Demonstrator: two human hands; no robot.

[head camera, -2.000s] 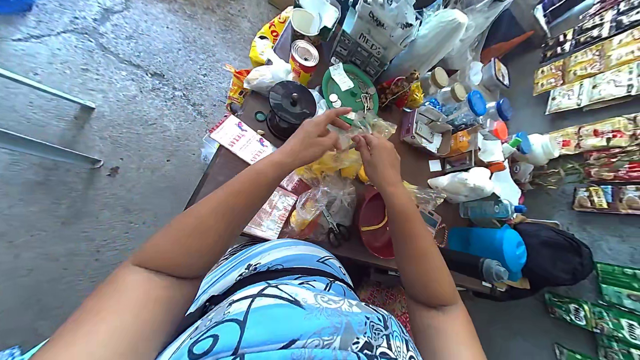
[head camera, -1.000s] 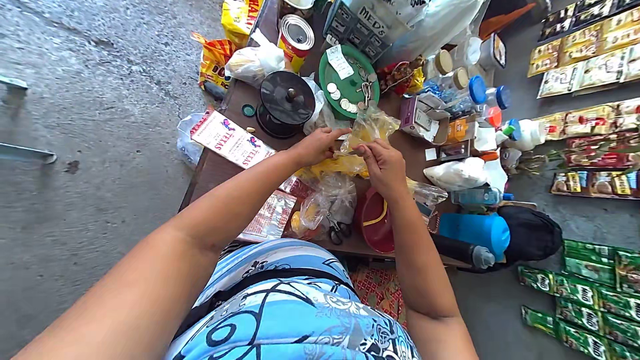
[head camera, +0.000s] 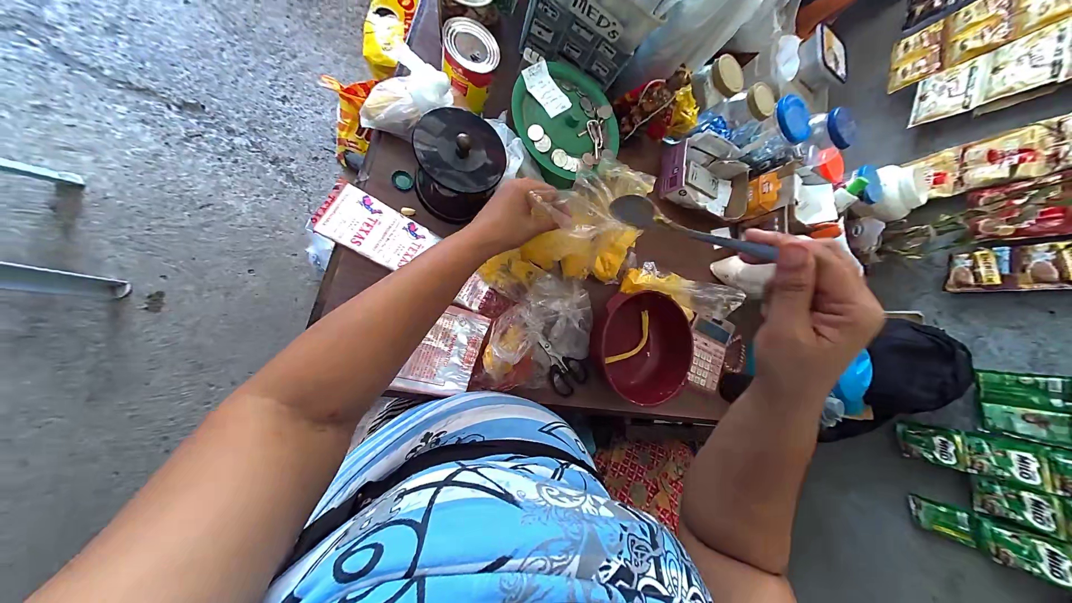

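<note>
My left hand (head camera: 523,216) is closed on the edge of a clear plastic bag (head camera: 599,197) near the middle of the table. My right hand (head camera: 816,306) grips the handle of a metal spoon (head camera: 636,212), whose bowl is over the bag. Yellow-filled plastic bags (head camera: 578,251) lie just below. Nearer to me is a dark red bowl (head camera: 646,377) with a yellow strip inside. Left of the bowl are crumpled clear bags (head camera: 557,310) and black-handled scissors (head camera: 568,375). A pink calculator (head camera: 708,356) sits at the bowl's right, partly under its rim.
A lidded dark pot (head camera: 459,155) and a green tray (head camera: 528,126) with coins stand beyond my left hand. Printed packs (head camera: 368,224) lie at the left edge. Jars (head camera: 791,119), boxes and a white bottle (head camera: 904,186) crowd the right. A tall can (head camera: 471,63) stands at the back.
My right hand has left the bag beside my left hand and moved right; it now holds a spoon. My left hand remains at the plastic. The view has shifted closer to the table.
</note>
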